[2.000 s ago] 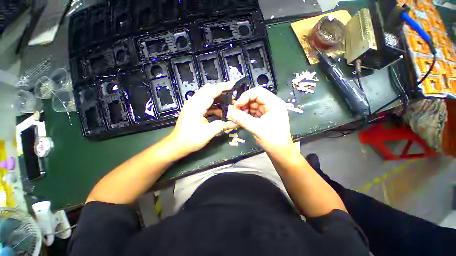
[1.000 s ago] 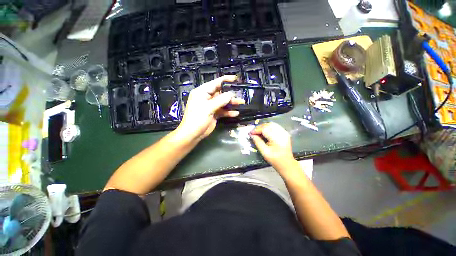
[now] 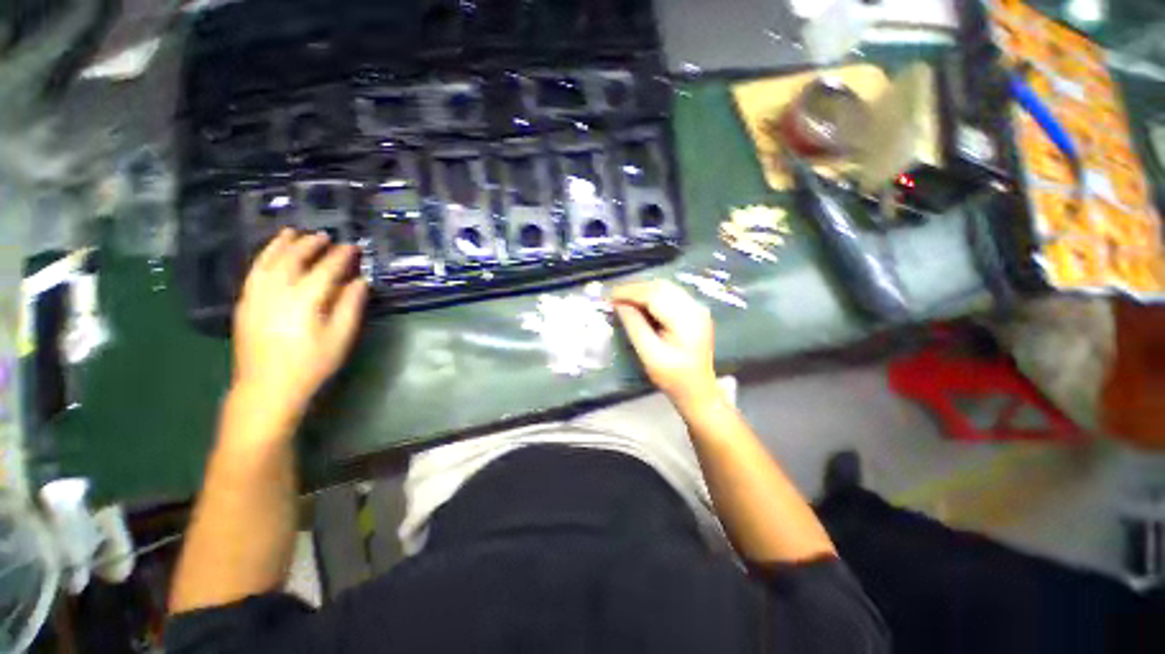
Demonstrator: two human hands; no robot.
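Note:
The glossy black tray (image 3: pixel 498 275) with rows of pockets holding black housings lies in front of me; the picture is blurred. My left hand (image 3: pixel 296 307) is over the tray's front left pockets, fingertips down at a black housing (image 3: pixel 322 205); I cannot tell whether it grips it. My right hand (image 3: pixel 664 335) is at the right edge of a loose pile of small pale parts (image 3: pixel 569 335), thumb and fingertips together. Whether a part is between them is too small to tell. A second pale pile (image 3: pixel 754 233) lies farther right.
A thick black tool (image 3: pixel 850 249) with a cord lies right of the piles. Behind it are a reddish-brown round container (image 3: pixel 824 118) on a tan board (image 3: pixel 756 102), a blue handle (image 3: pixel 1045 118) and orange trays (image 3: pixel 1096 211). A phone-like device (image 3: pixel 54 335) lies left. A red stool (image 3: pixel 984 390) stands right.
My left hand has moved left from the tray's right part to its front left pockets, and the black housing it held up no longer shows there. My right hand stays by the near pale pile.

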